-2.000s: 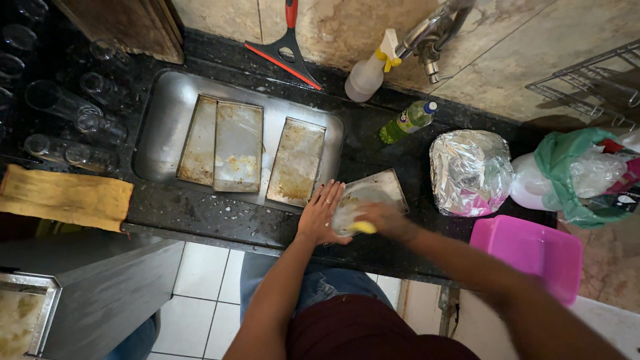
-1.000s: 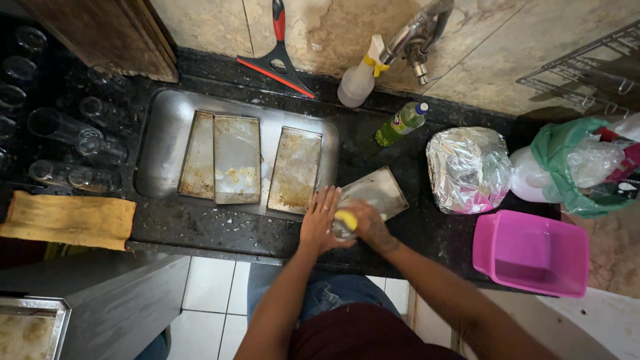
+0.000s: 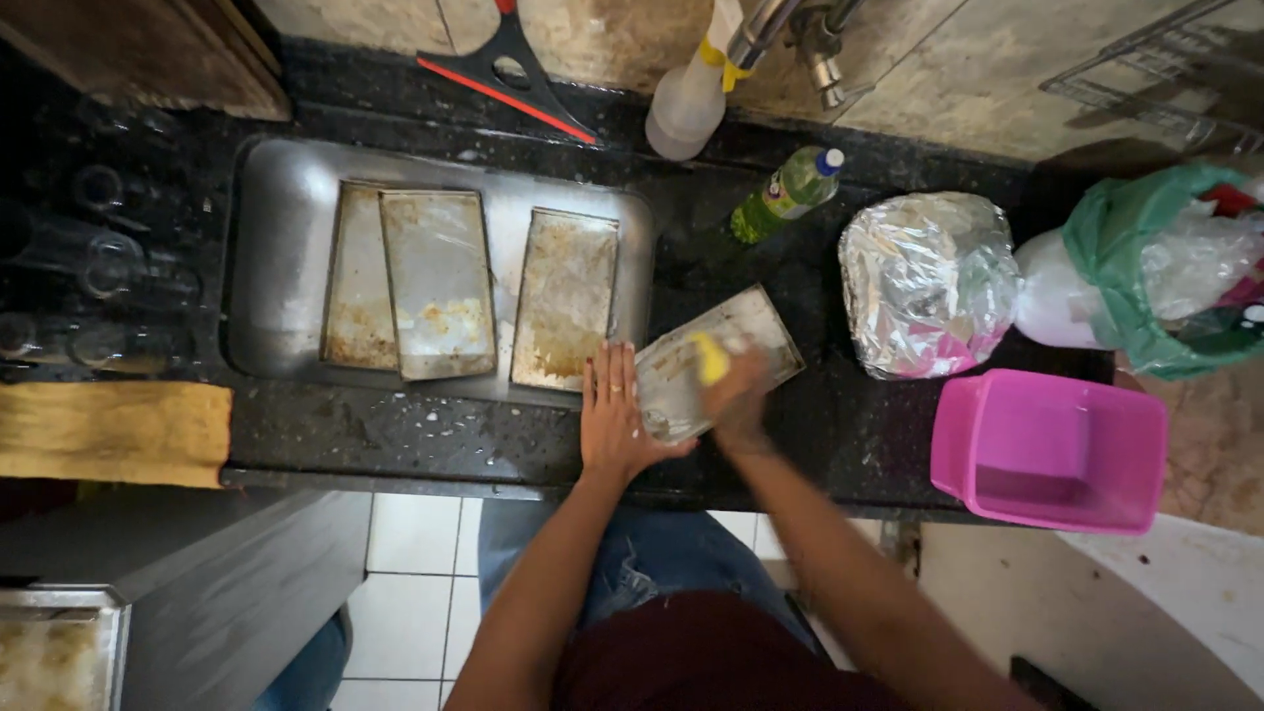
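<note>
A stained rectangular metal tray [image 3: 681, 380] lies tilted on the black countertop, right of the steel sink. My left hand [image 3: 617, 420] rests with spread fingers on its left end, close to the sink edge. In my right hand [image 3: 736, 390], blurred by motion, is a yellow sponge [image 3: 709, 358] against the tray's face. Three similar trays lie in the sink: a left one [image 3: 360, 286] partly under a middle one [image 3: 439, 286], and a right one [image 3: 566, 296] near my left fingertips. A bottle of green liquid [image 3: 785, 195] stands behind the tray.
The sink [image 3: 286, 257] has glasses [image 3: 109, 267] to its left and a yellow cloth [image 3: 114, 433] at the front edge. A squeegee [image 3: 509, 74], a spray bottle [image 3: 686, 109] and a faucet [image 3: 825, 69] are behind. A foil-covered container [image 3: 923, 286], pink basin [image 3: 1062, 454] and green bag [image 3: 1116, 267] stand right.
My right hand with the yellow sponge has moved right and up along the tray since one second ago. My left hand keeps its place at the tray's left end.
</note>
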